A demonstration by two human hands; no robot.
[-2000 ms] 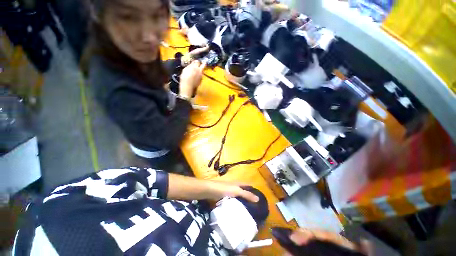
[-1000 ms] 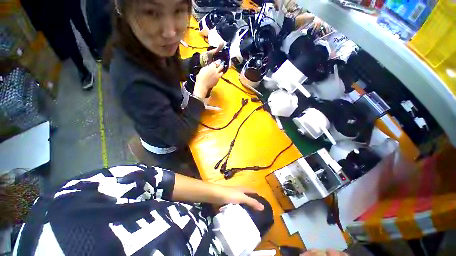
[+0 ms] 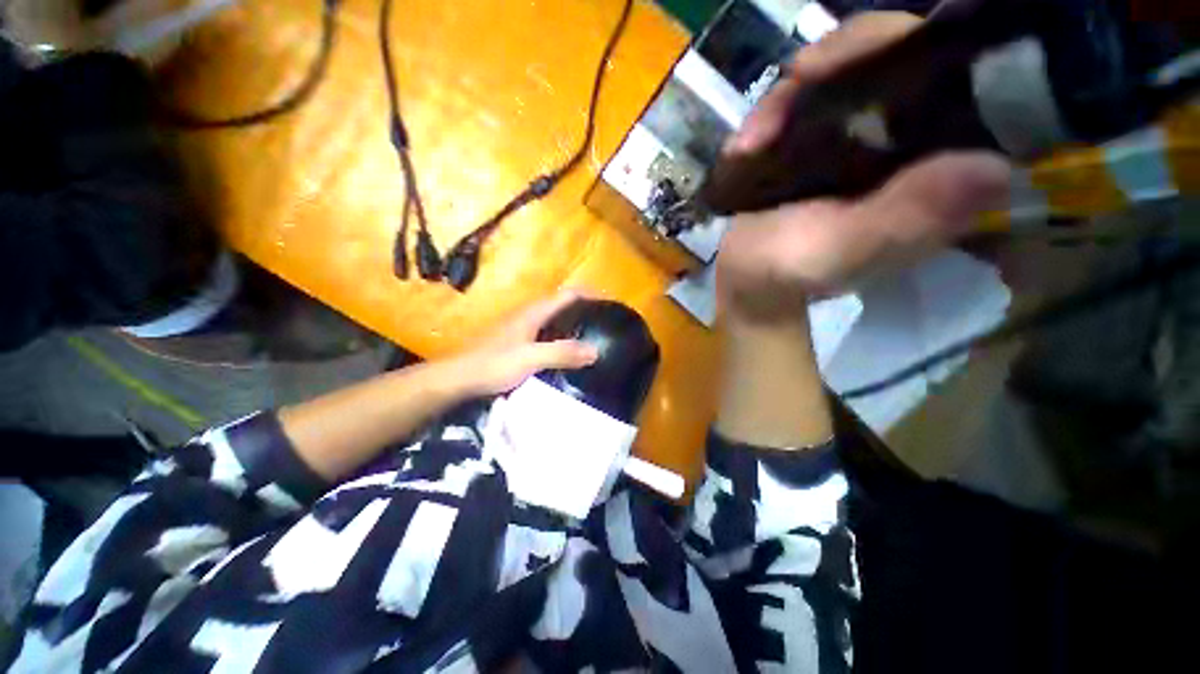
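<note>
A security camera with a white body (image 3: 562,448) and a glossy black head (image 3: 612,356) rests on my lap at the table edge. A short white antenna (image 3: 654,477) sticks out beside the body. My left hand (image 3: 546,345) holds the black head, with the thumb on top. My right hand (image 3: 862,224) grips a thick black electric screwdriver (image 3: 855,125), blurred, at the upper right. The tool's front end is over the pickup mechanism of the silver-white screw feeder (image 3: 658,165). The bit cannot be made out.
Black pigtail cables (image 3: 424,250) lie on the shiny orange-yellow table (image 3: 303,198). Another person's dark sleeve (image 3: 99,198) is at the left edge. White sheets (image 3: 908,329) lie right of the feeder. A dark cord crosses the right side.
My right hand has come up from the lower edge with the screwdriver to the feeder. My left hand still holds the camera. The view has tilted down, and the other person's face is out of view.
</note>
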